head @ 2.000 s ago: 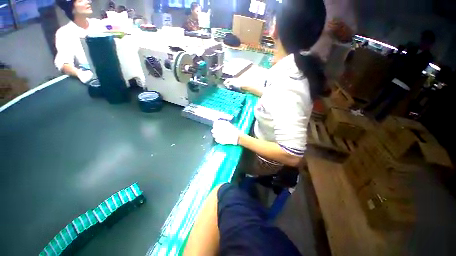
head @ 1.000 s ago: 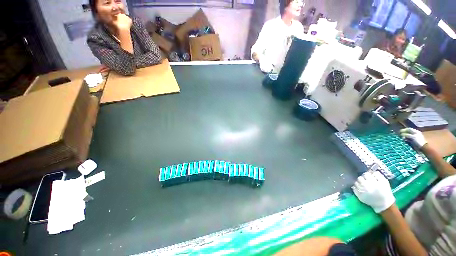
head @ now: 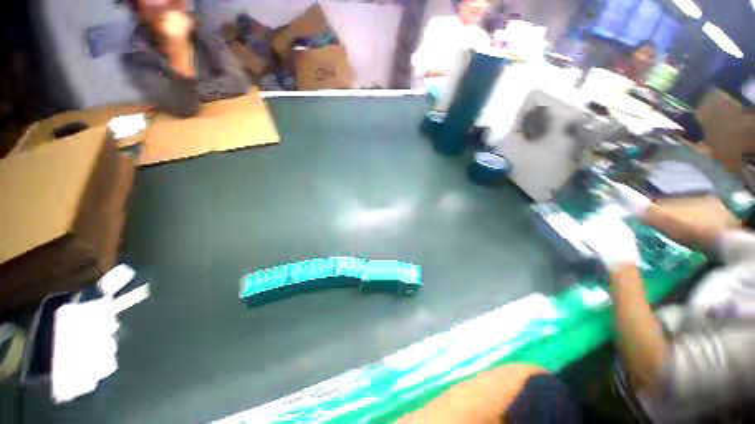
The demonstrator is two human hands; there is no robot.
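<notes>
A curved row of teal components (head: pixel 306 279) stands on the dark green bench top (head: pixel 273 199) in front of me. Its blocks touch side by side, and motion blur hides their edges. No hand touches the row. Neither of my hands is in the picture. Only a blurred bare piece of an arm or leg shows at the bottom edge, beside dark cloth.
A worker's white-gloved hands (head: pixel 613 240) are over teal pieces beside a white machine (head: pixel 542 137). Dark green rolls (head: pixel 470 103) stand left of it. Cardboard sheets (head: pixel 58 195) and white paper slips (head: pixel 85 348) lie at left. Bright green plastic (head: pixel 464 348) covers the near edge.
The view has swung left since the first frame, then shifted slightly in the last second. The worker's gloved hands have come closer together over the teal pieces.
</notes>
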